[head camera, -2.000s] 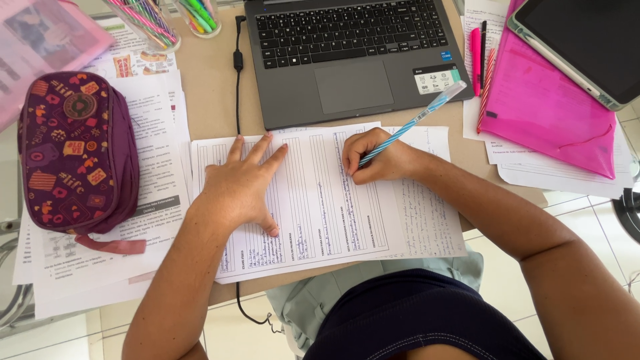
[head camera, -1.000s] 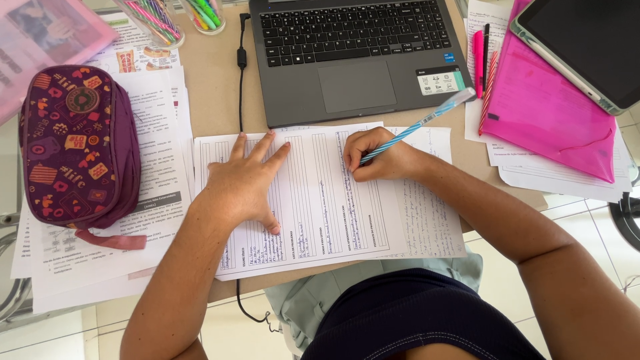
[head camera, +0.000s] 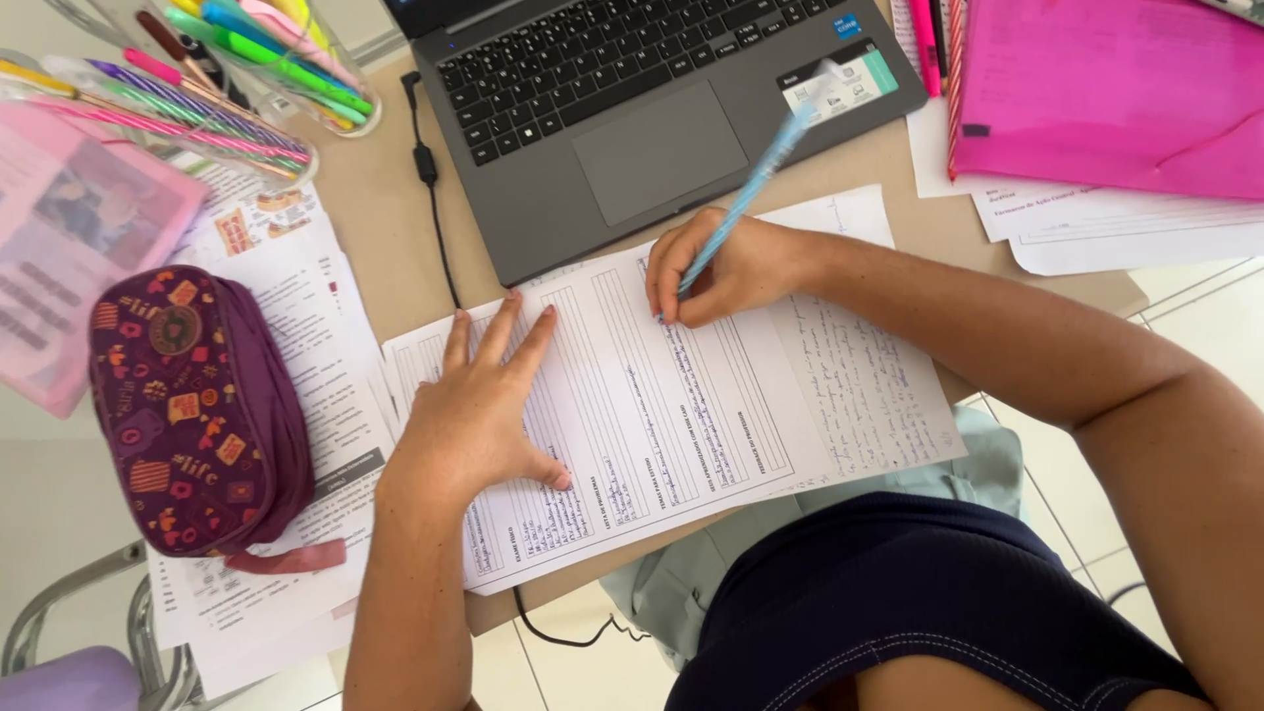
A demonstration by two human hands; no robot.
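My right hand point(head camera: 726, 267) grips a blue-and-white striped pen point(head camera: 755, 183), its tip down on a printed form sheet point(head camera: 612, 395) with ruled boxes and blue handwriting. Spread flat on the left part of that sheet is my left hand point(head camera: 479, 415), fingers apart and holding nothing. Another handwritten sheet point(head camera: 869, 385) shows from under the form on the right. Just above the papers lies an open laptop point(head camera: 662, 148), its lower edge close to my left fingertips. The pen's tip is partly hidden by my right fingers.
A purple patterned pencil case point(head camera: 197, 415) rests on printed papers point(head camera: 341, 375) at left. Above it stand clear cups of pens point(head camera: 286, 163) and highlighters point(head camera: 360, 114). A black cable point(head camera: 425, 163) runs beside the laptop. A pink plastic folder point(head camera: 1106, 99) lies at upper right.
The view has tilted and moved closer. My right hand stays at the same written column with the pen; my left hand remains flat on the form.
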